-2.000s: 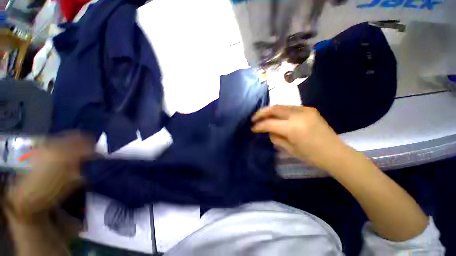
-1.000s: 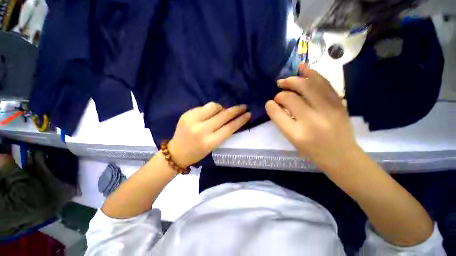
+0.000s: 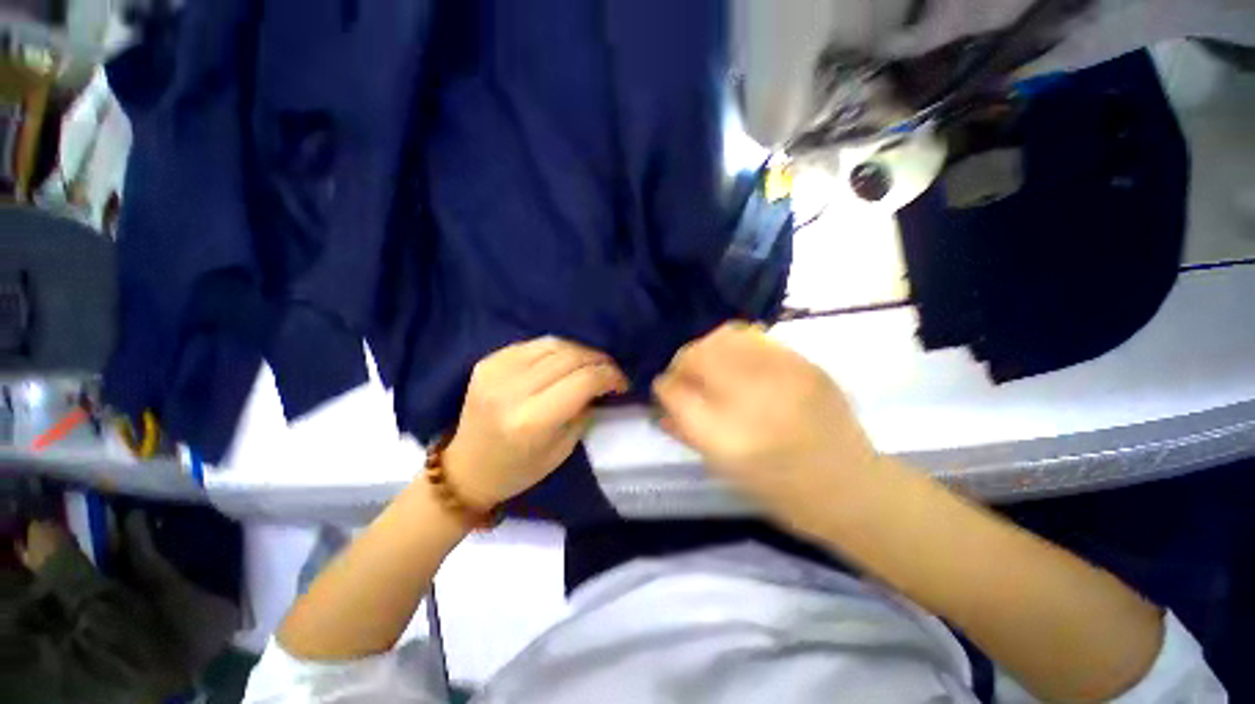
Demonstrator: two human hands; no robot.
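A large navy garment panel lies on the white table, left of the needle area, and hangs over the front edge. My left hand, with a beaded bracelet at the wrist, pinches the panel's near edge. My right hand, slightly blurred, pinches the same edge close beside it. The fingertips are partly hidden. The presser foot area is bright and blurred, up and right of my hands. A rounded navy piece lies flat right of the needle plate.
The white machine head fills the top right. More navy panels are heaped at left. The table's rounded front edge carries a scale strip. Small orange and yellow tools lie at far left. Another person's sleeve shows at lower left.
My right hand has moved from beside the needle down and left to the panel's near edge. My left hand has shifted slightly down and left. The view has shifted a little.
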